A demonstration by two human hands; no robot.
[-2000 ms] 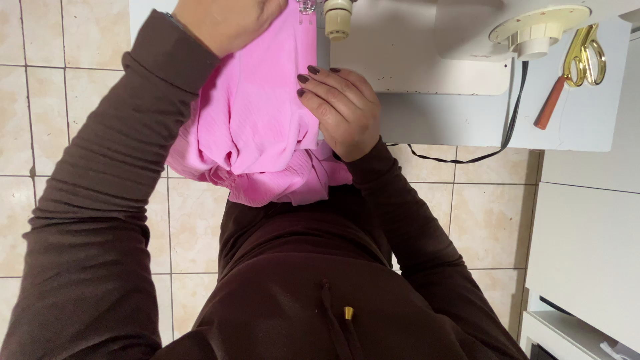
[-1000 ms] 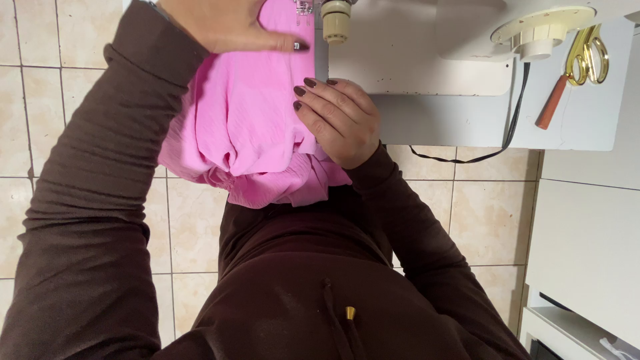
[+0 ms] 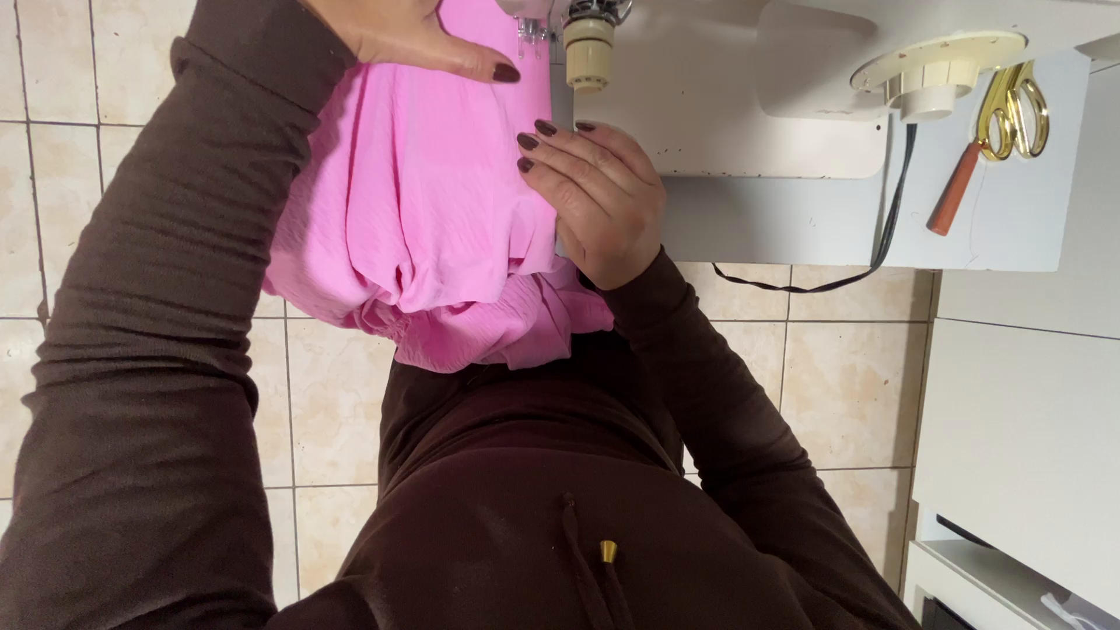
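Note:
Pink crinkled fabric (image 3: 437, 192) lies bunched on the sewing machine bed and hangs over the table's front edge toward my lap. My left hand (image 3: 420, 44) rests flat on it at the top, thumb stretched toward the presser foot (image 3: 532, 37); part of this hand is cut off by the frame. At the fabric's right edge is my right hand (image 3: 604, 192), fingertips touching the cloth; whether it pinches the cloth, I cannot tell. A cream dial (image 3: 588, 57) of the sewing machine (image 3: 700, 96) sits just right of the presser foot.
Gold-handled scissors (image 3: 997, 118) and a tool with a reddish-brown handle (image 3: 954, 191) lie on the table (image 3: 1032, 227) at the right. A black cord (image 3: 891, 219) loops below the table edge. White drawers (image 3: 1024, 402) stand at the right, above a tiled floor (image 3: 840, 394).
My left thumb has spread out to the right over the fabric, where the hand was earlier closed up at the top. The right hand has hardly moved.

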